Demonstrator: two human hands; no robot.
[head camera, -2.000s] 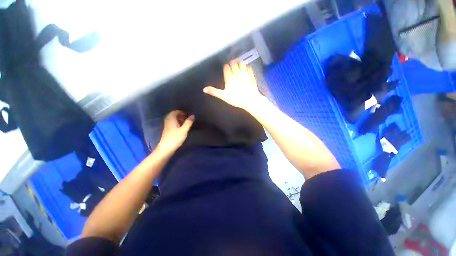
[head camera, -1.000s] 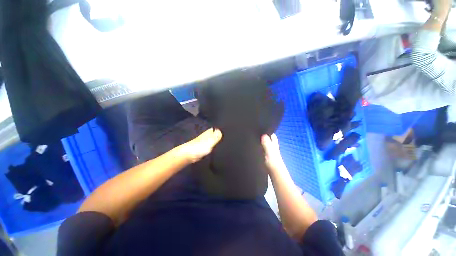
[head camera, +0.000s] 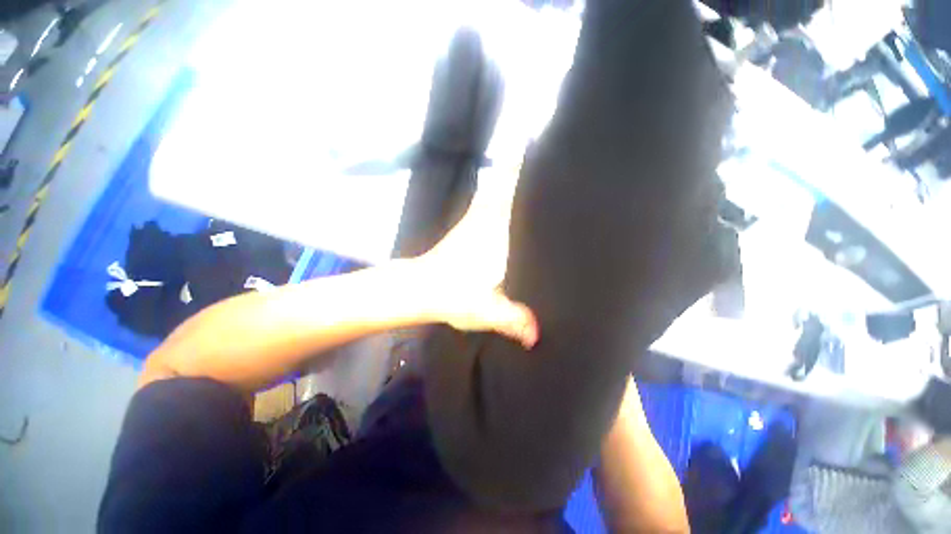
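Note:
A large dark garment piece (head camera: 615, 209) is held up in front of me, from near my body to the top edge of the view, blurred. My left hand (head camera: 506, 313) grips its left edge, thumb side on the cloth. My right forearm shows at the lower right, but my right hand is hidden behind the cloth. Another dark cloth piece (head camera: 448, 125) lies on the white table (head camera: 313, 115) behind my left hand.
A blue crate (head camera: 83, 261) with black pieces and white tags stands at lower left. Another blue crate (head camera: 667, 417) with dark pieces is at lower right. Yellow-black floor tape (head camera: 47, 177) runs at far left. Machine parts stand at right. A person's checked sleeve (head camera: 928, 469) shows at the right edge.
The garment piece has risen from my lap to in front of the table. My left hand has moved right with it. My right hand has gone out of sight behind the cloth. The view has turned left.

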